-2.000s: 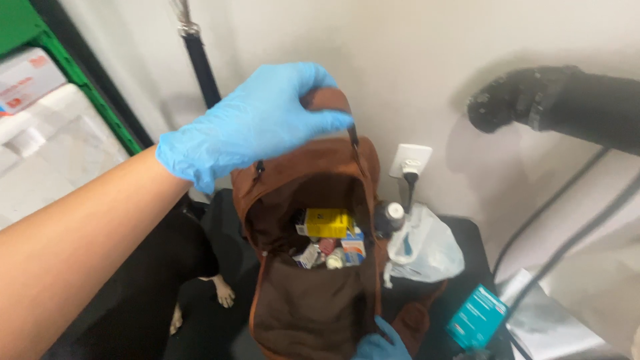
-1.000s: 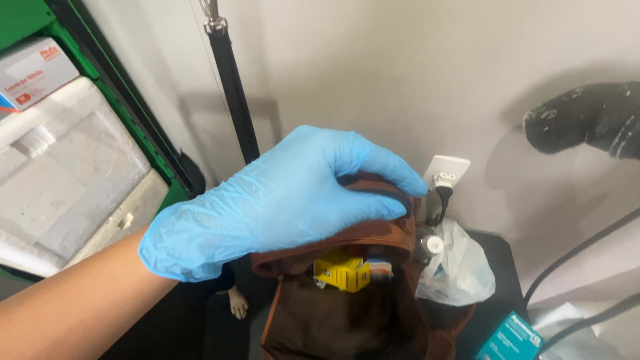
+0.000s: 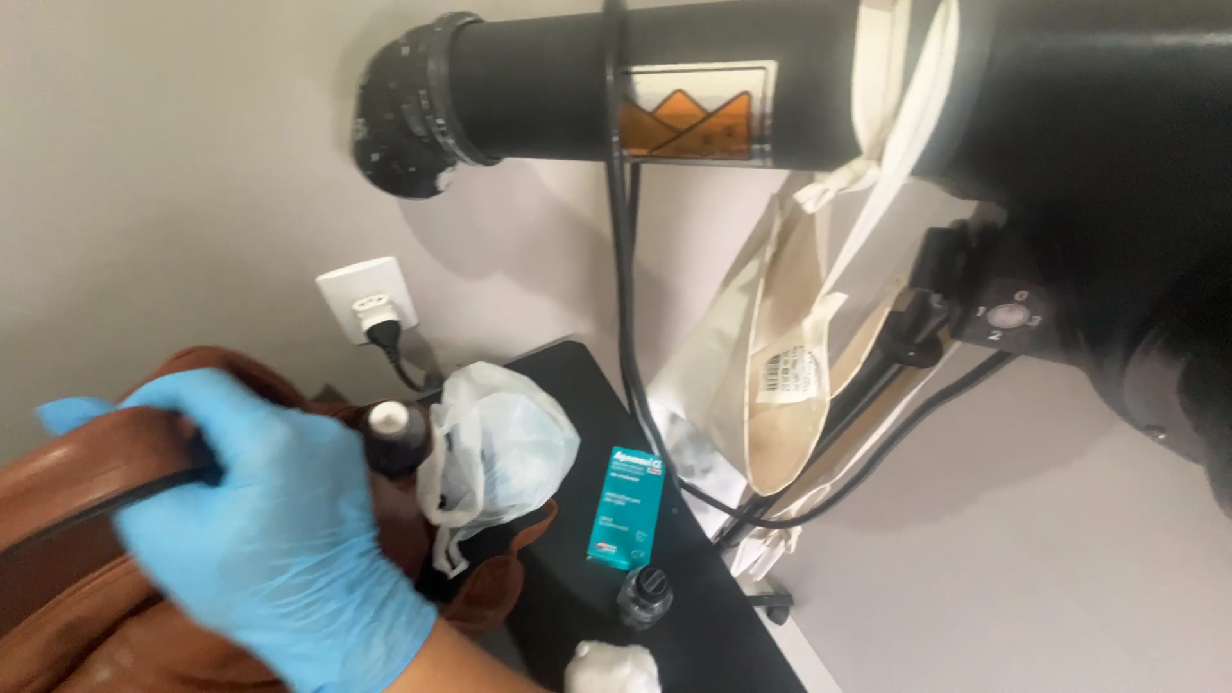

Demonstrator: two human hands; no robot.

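Observation:
My right hand, in a blue disposable glove, comes in from the bottom and is closed around a brown leather strap or edge of the bag at the left. A bit of blue glove shows beyond the leather; whose hand it belongs to cannot be told. A dark bottle with a white cap stands beside the bag, touching a white translucent plastic bag. Right of these, a teal medicine carton lies on the black tabletop, near a small clear bottle with a black cap. The brown bag's inside is hidden.
A white wad lies at the near part of the tabletop. A plug sits in the wall socket. Above, a black tube crosses, with a hanging black cable and a cream fabric bag.
The view has swung to the right. The left hand that held the top of the brown bag is no longer plainly seen, and the right hand now grips its leather. The yellow box inside is out of sight.

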